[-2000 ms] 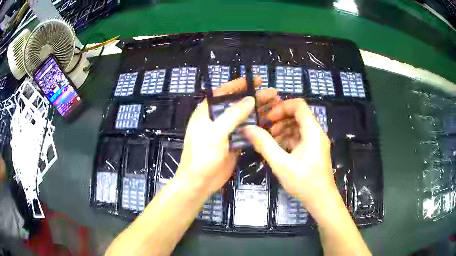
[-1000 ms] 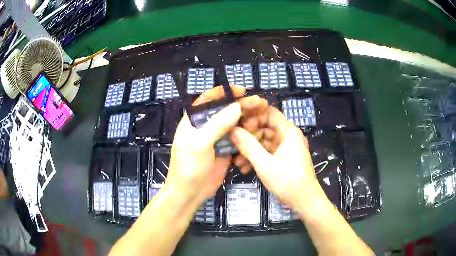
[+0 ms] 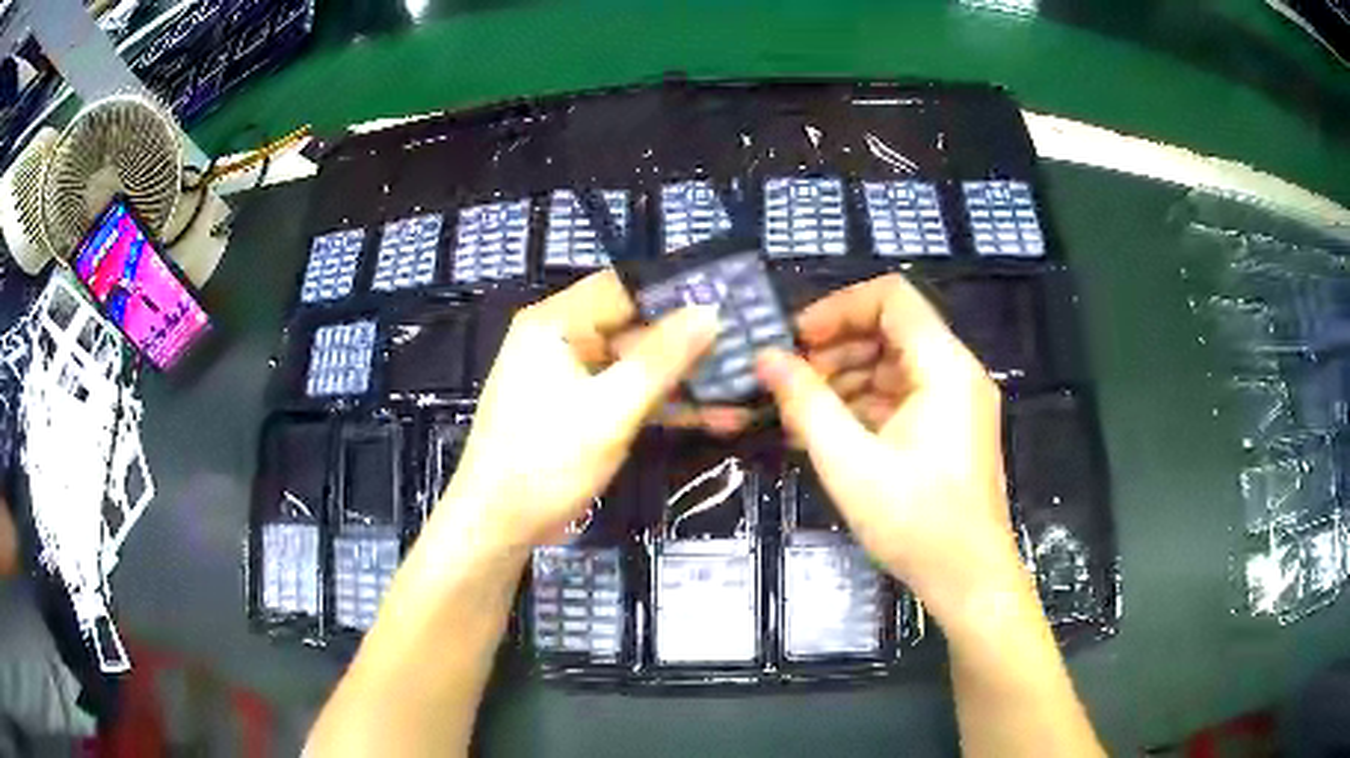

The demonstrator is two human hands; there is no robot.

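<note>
My left hand (image 3: 570,393) and my right hand (image 3: 888,422) hold a black phone front housing (image 3: 721,329) between them over the middle of the tray. Dark blue keys with pale markings show in its lower part, and both thumbs rest on them. The open frame end points up and away and is blurred. The black blister tray (image 3: 489,111) lies below. Its top row holds several keypads (image 3: 804,216), and one keypad (image 3: 342,359) lies at the left of the second row. Its front row holds housings with keypads (image 3: 578,600).
A smartphone (image 3: 145,289) and a small fan (image 3: 111,170) stand at the left. White cut-out frames (image 3: 74,459) are heaped below them. A clear blister tray (image 3: 1288,444) lies at the right. The green conveyor (image 3: 592,45) runs behind the tray.
My hands have turned the housing so its key area now faces up in view. My right hand has moved slightly right, and its fingers are more spread.
</note>
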